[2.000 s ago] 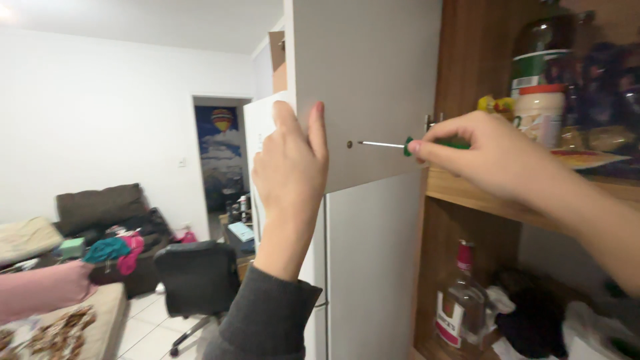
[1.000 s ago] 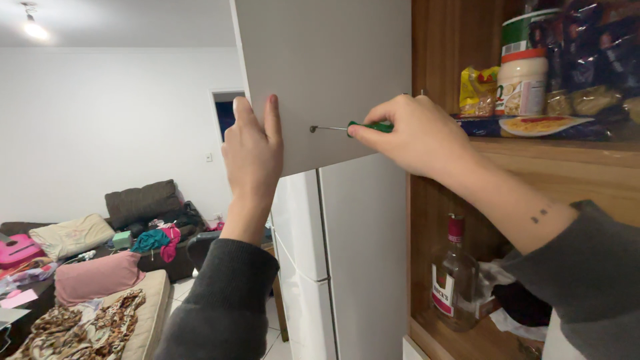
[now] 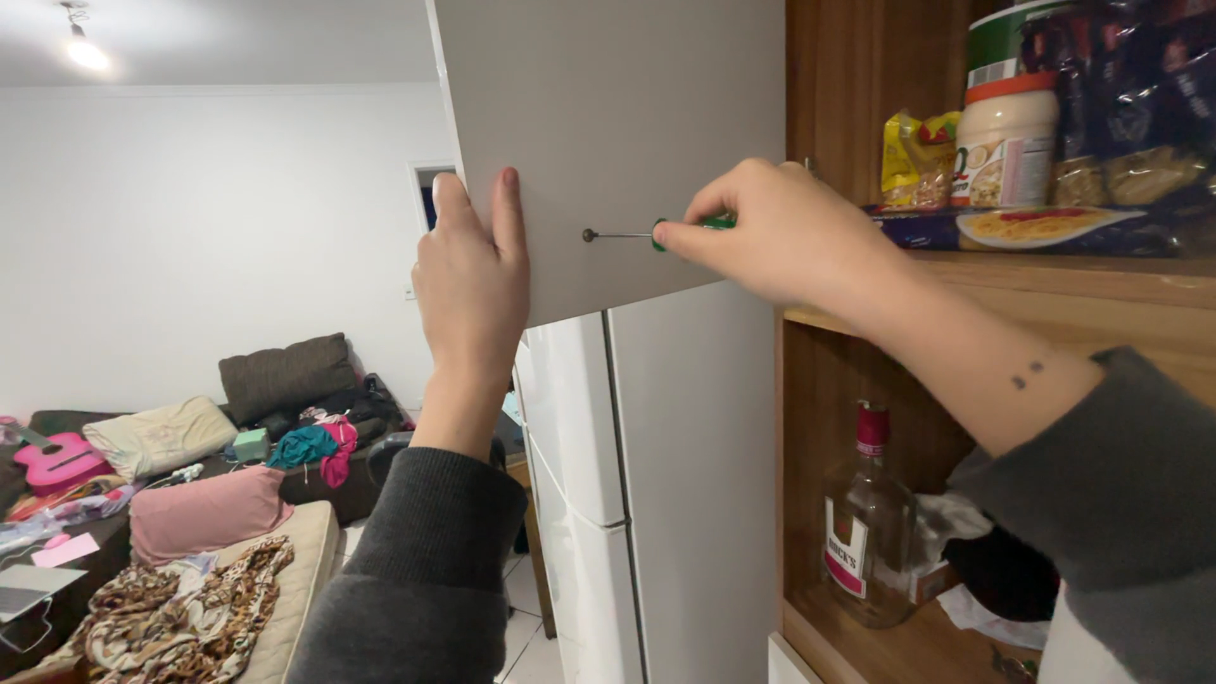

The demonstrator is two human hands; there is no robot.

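My left hand grips the free edge of a grey cabinet door, thumb on the face turned to me and the other fingers around the edge. In my right hand is a screwdriver with a green handle, mostly hidden by my fingers. Its thin metal shaft lies about level and points left. The tip meets a small round dark metal fitting on the door's face, near the lower edge. Whether the tip sits in a slot cannot be told.
Right of the door, wooden shelves hold a jar with a red lid, food packets and, lower down, a glass bottle. A white refrigerator stands below and behind the door. A sofa and a mattress lie at the left.
The screwdriver's tip was a little right of the fitting two seconds ago and now meets it. Both hands keep their holds. The view has shifted.
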